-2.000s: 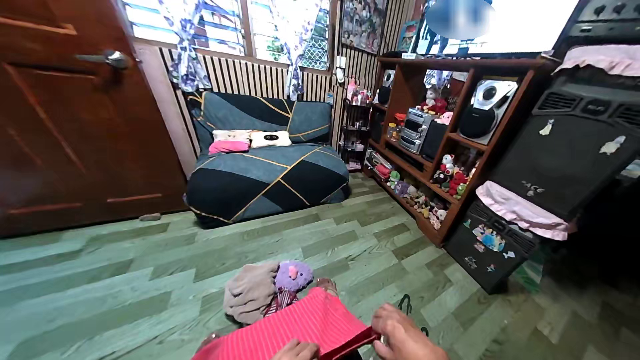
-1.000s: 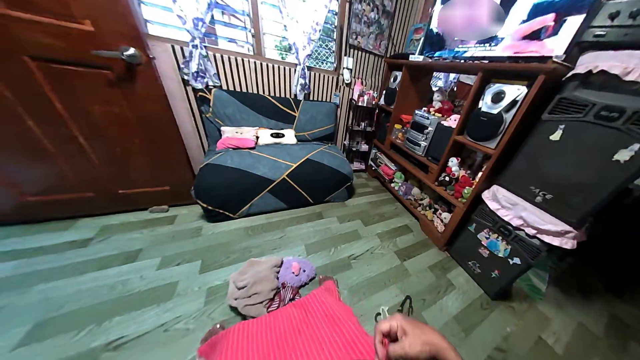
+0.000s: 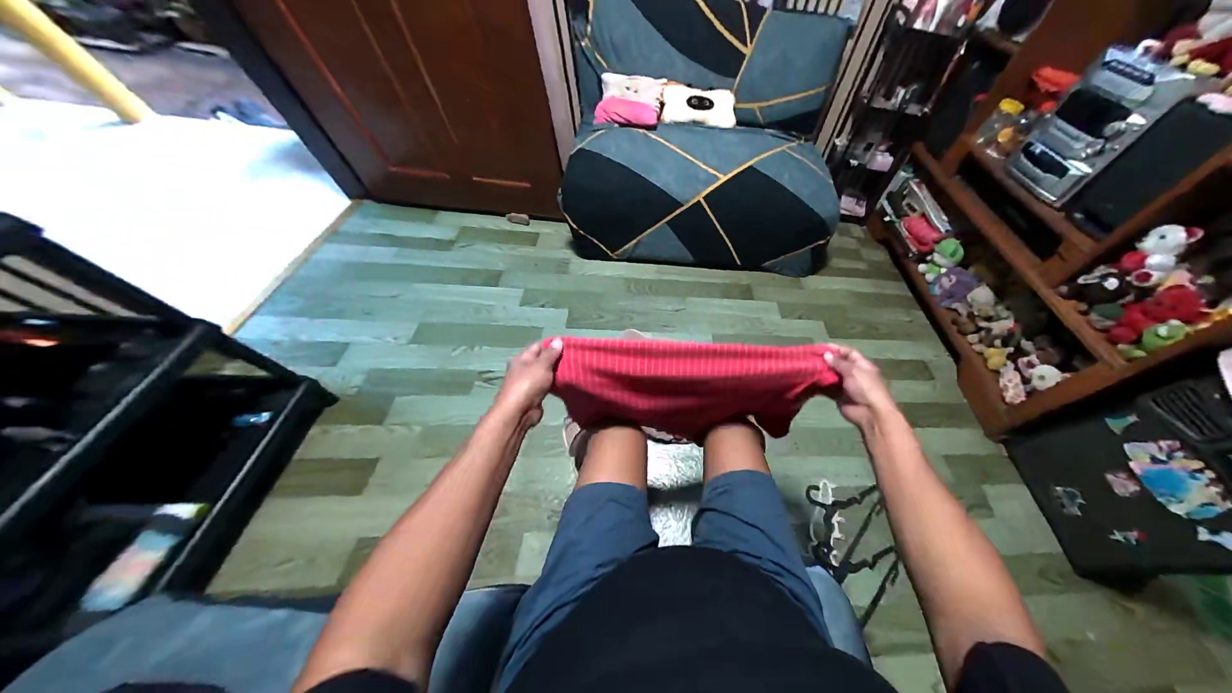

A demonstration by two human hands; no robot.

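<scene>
A red pinstriped cloth (image 3: 688,385) is stretched sideways above my shins and knees. My left hand (image 3: 529,380) pinches its upper left corner between thumb and fingers. At the upper right corner, my right hand (image 3: 857,380) grips the fabric the same way. The lower edge hangs loose in front of my legs. Between my legs lies a white fluffy thing (image 3: 674,481), partly hidden by the cloth. What lies behind the cloth is mostly hidden.
Black hangers or a rack (image 3: 852,529) lie on the floor by my right leg. A covered sofa (image 3: 703,192) stands ahead, with a wooden shelf (image 3: 1030,289) of stuffed toys at right. A black-framed rack (image 3: 298,404) stands at left, near an open doorway.
The red cloth, lying low over my lap before, is now held out and stretched between both hands. My left hand has come into view. The view has tilted down and left.
</scene>
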